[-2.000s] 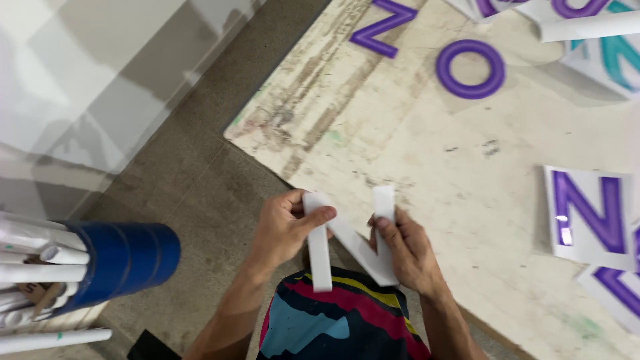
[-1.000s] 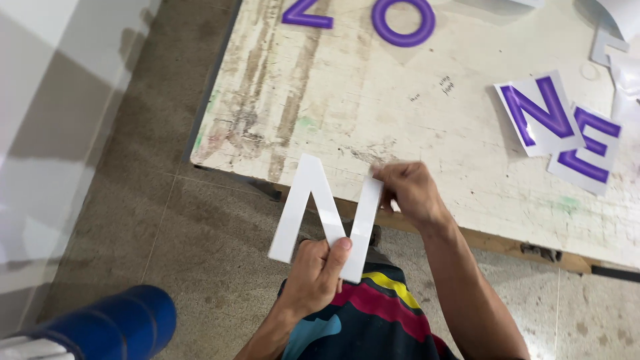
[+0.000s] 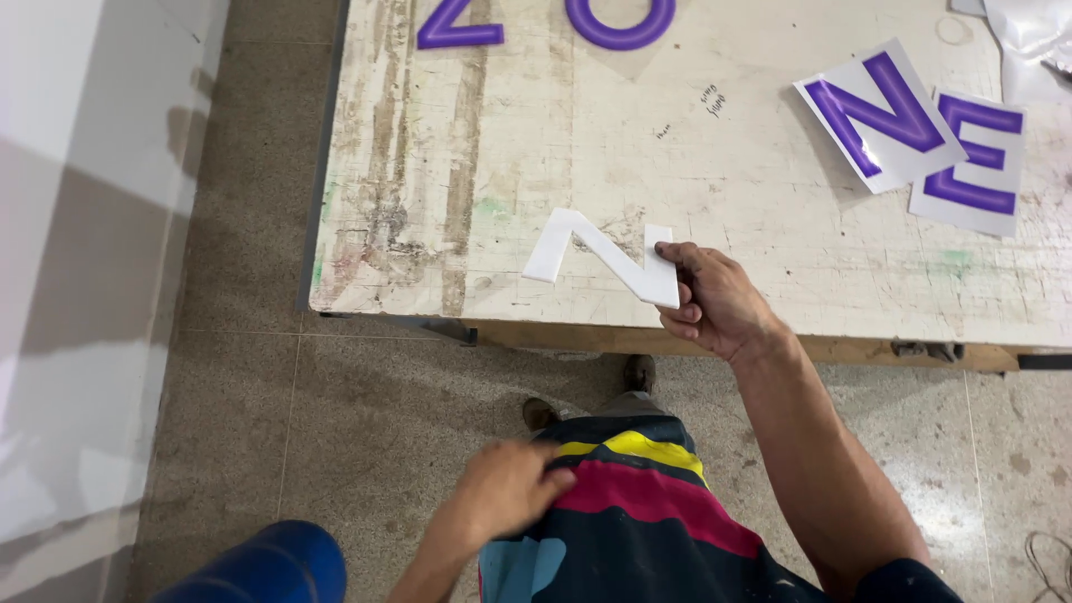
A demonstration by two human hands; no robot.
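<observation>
My right hand (image 3: 712,301) grips a white letter N (image 3: 615,261) by its right leg, low over the front edge of the worktable. Blurred by motion, my left hand (image 3: 511,486) is in front of my shirt, away from the letter; its fingers are too blurred to read. Two purple letters, a Z (image 3: 461,33) and an O (image 3: 620,38), lie at the table's far side, partly cut off by the view. A glossy sheet with a purple N (image 3: 879,117) overlaps another with a purple E (image 3: 976,159) at the right.
The scuffed white worktable (image 3: 586,159) bears marks and small handwriting. Clear plastic sheeting (image 3: 1030,42) lies at its far right corner. A blue drum (image 3: 260,565) stands on the floor at the lower left, near a white wall (image 3: 92,251). A thin cable (image 3: 1047,565) is at the lower right.
My left hand has let go of the white N and moved down toward my body. My right hand now holds the letter over the table; a second ago both hands were at it before the table edge.
</observation>
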